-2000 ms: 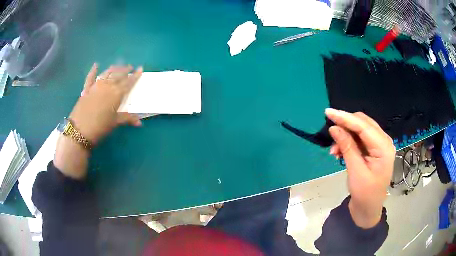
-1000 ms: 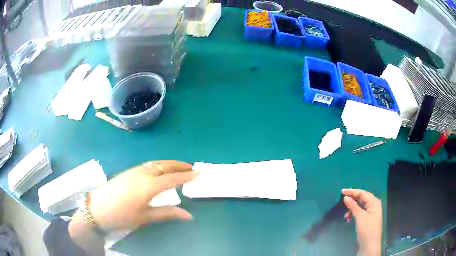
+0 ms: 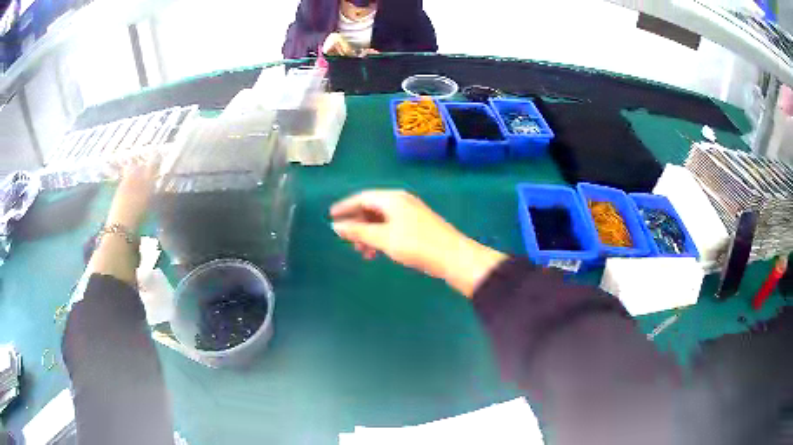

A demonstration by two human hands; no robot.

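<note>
My left hand [image 3: 135, 195] is blurred at the left side of the tall, glossy pile of clear bags [image 3: 222, 187]; its fingertips are indistinct. My right hand [image 3: 391, 230] is over the middle of the green mat, right of the pile, fingers bent and close together. No black band shows clearly in it, and its grip is unclear. White cards [image 3: 452, 428] lie at the bottom edge, cut off by the picture. My right sleeve hides much of the dark area at lower right.
A clear tub [image 3: 222, 313] of dark bits stands before the pile. Blue bins [image 3: 556, 228] with black, orange and silvery bits stand right of my right hand; more blue bins [image 3: 474, 130] stand farther back. A white block [image 3: 652, 282] and red cylinder [image 3: 770, 282] are at right. A person [image 3: 361, 30] sits opposite.
The view has tilted up. My left hand has left the white cards for the clear bag pile. My right hand has moved forward and left, and the dark strip seen near it earlier no longer shows.
</note>
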